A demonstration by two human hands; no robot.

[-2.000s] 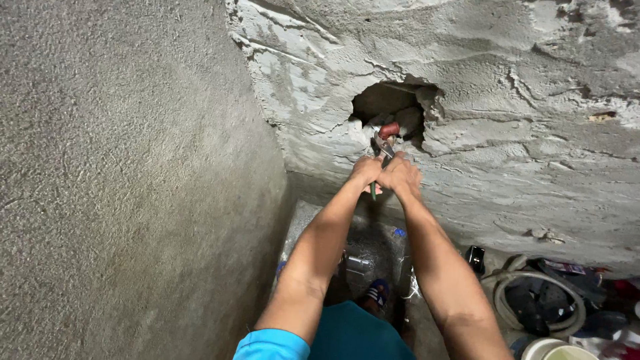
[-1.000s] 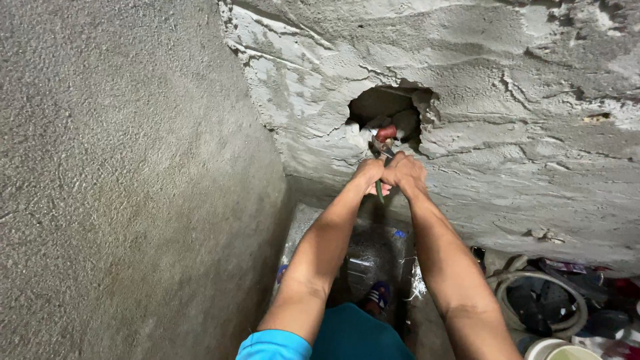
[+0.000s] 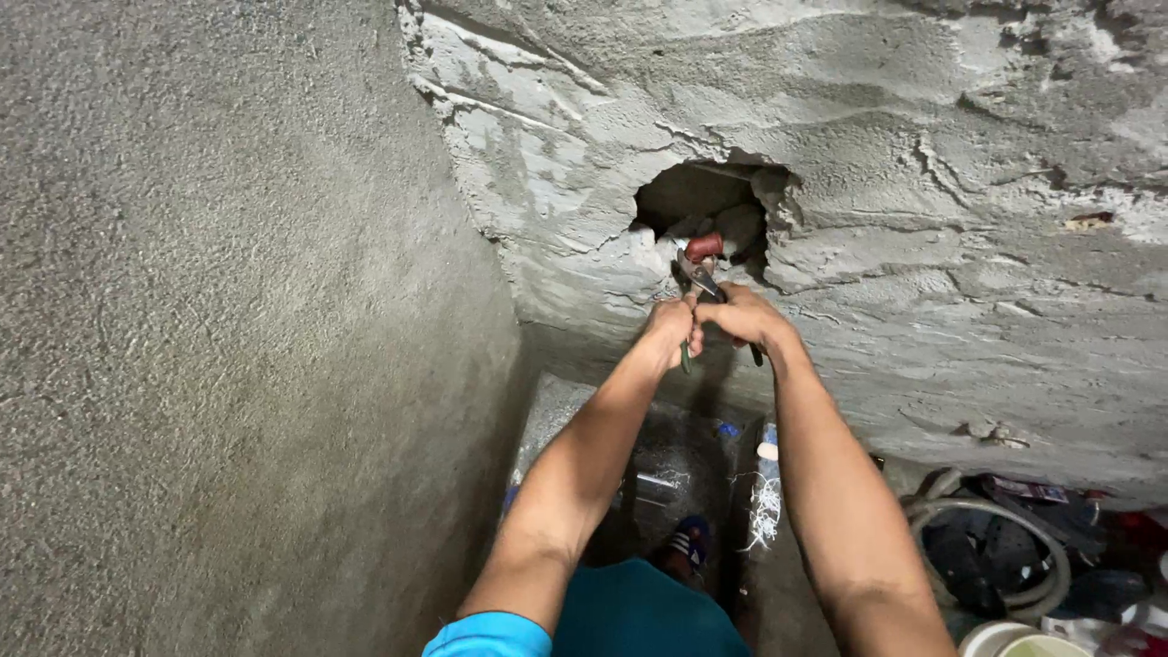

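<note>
My left hand [image 3: 673, 330] and my right hand [image 3: 746, 319] meet just below a ragged hole [image 3: 698, 196] in the rough cement wall. Both are closed around the handles of pliers [image 3: 703, 281], one handle end sticking out under each hand. The jaws point up into the lower part of the hole, right by a red pipe fitting [image 3: 703, 247]. Whether the jaws touch the fitting cannot be told. Pale rubble lies around the fitting inside the hole.
A plastered side wall [image 3: 274, 319] rises close on the left. At the lower right are a coiled hose [image 3: 1049, 584], dark items and a white bucket [image 3: 1045, 646]. White string [image 3: 765, 511] lies by my foot in a sandal [image 3: 691, 540].
My hands have moved apart a little, and the handles of the pliers are spread wider than before.
</note>
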